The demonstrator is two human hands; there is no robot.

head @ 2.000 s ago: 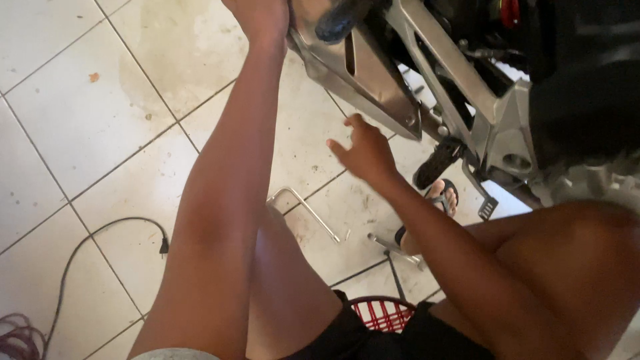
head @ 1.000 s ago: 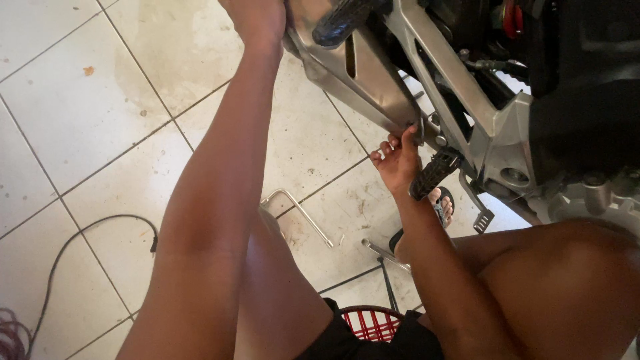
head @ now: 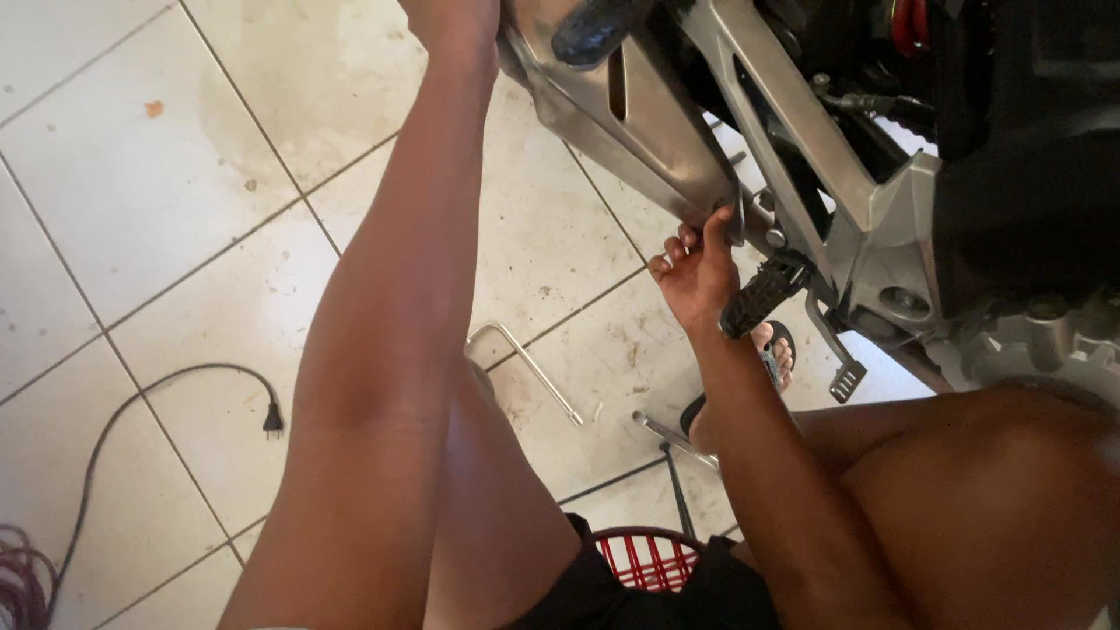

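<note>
A motorcycle's silver exhaust cover (head: pixel 647 140) slants down from the top centre. My right hand (head: pixel 700 271) touches its lower tip with the thumb, its other fingers curled just below; whether it grips anything there cannot be made out. My left hand (head: pixel 455 22) is at the top edge, against the upper left end of the cover, and mostly cut off by the frame. Beside my right wrist is a black rubber footpeg (head: pixel 761 297). The silver frame bracket (head: pixel 901 227) and the brake pedal (head: pixel 847 381) lie to the right of it.
On the tiled floor (head: pixel 175 175) lies a bent metal rod or wrench (head: pixel 529 367) between my legs. A black power cord with its plug (head: pixel 273 420) curls at the left. Under me is a seat with red woven cords (head: pixel 647 564). A metal leg (head: pixel 669 437) stands near my sandalled foot (head: pixel 774 354).
My right hand, apart from the cover two seconds ago with its fingers spread, has moved up to the cover's lower tip. My left hand has stayed at the cover's upper end.
</note>
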